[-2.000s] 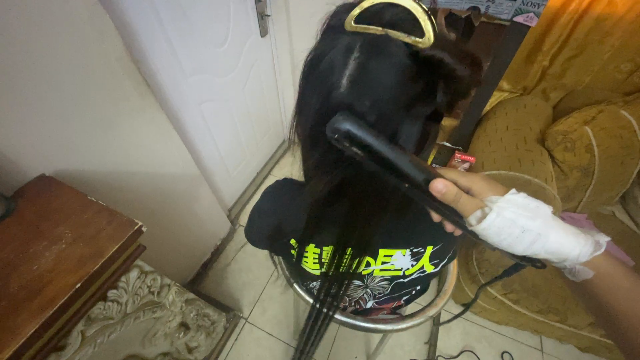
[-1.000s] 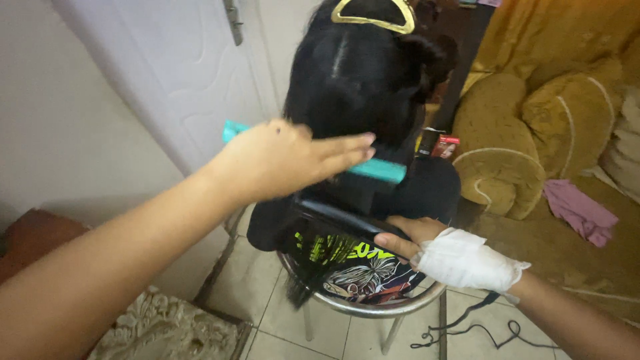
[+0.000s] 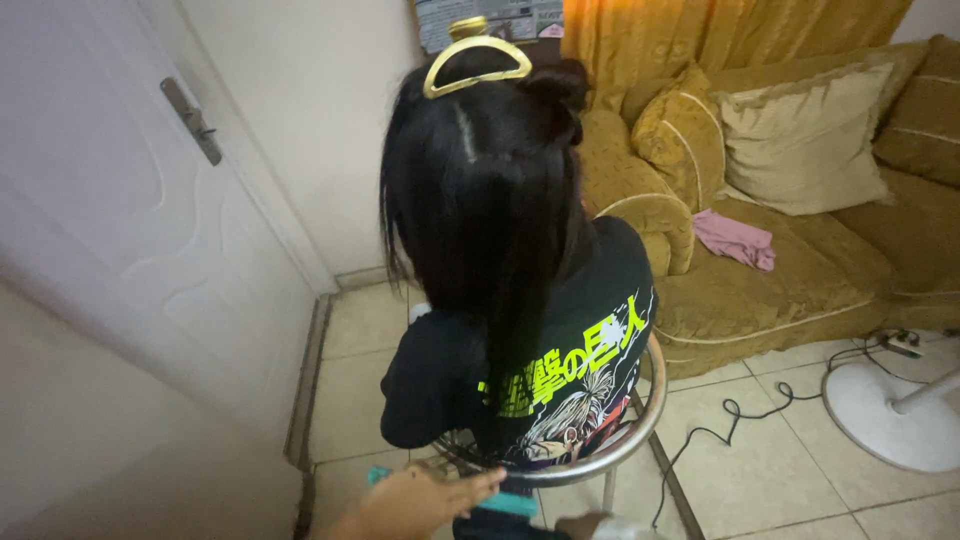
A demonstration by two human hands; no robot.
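Observation:
A seated person's long black hair (image 3: 487,225) hangs down the back of a black printed T-shirt (image 3: 442,360). A gold claw clip (image 3: 480,67) gathers the hair at the crown. At the bottom edge, my left hand (image 3: 424,502) holds a teal comb (image 3: 514,504) across the lower hair, just below the chair's metal ring. My right hand (image 3: 581,525), wrapped in white bandage, is mostly cut off at the bottom. It is on a black flat iron (image 3: 502,526) close below the comb, near the hair ends; whether its plates are closed cannot be told.
The round metal rail (image 3: 600,466) of the chair surrounds the person's lower back. A black cord (image 3: 731,420) runs over the tiles towards a white round stand base (image 3: 885,420) and a power socket strip (image 3: 904,343). A brown sofa (image 3: 780,315) with cushions and a pink cloth (image 3: 735,238) stands right; a white door (image 3: 97,187) left.
The comb in my left hand and the flat iron in my right have moved down the hair to below the chair's rail. Two seconds ago only my right hand showed. The view has shifted.

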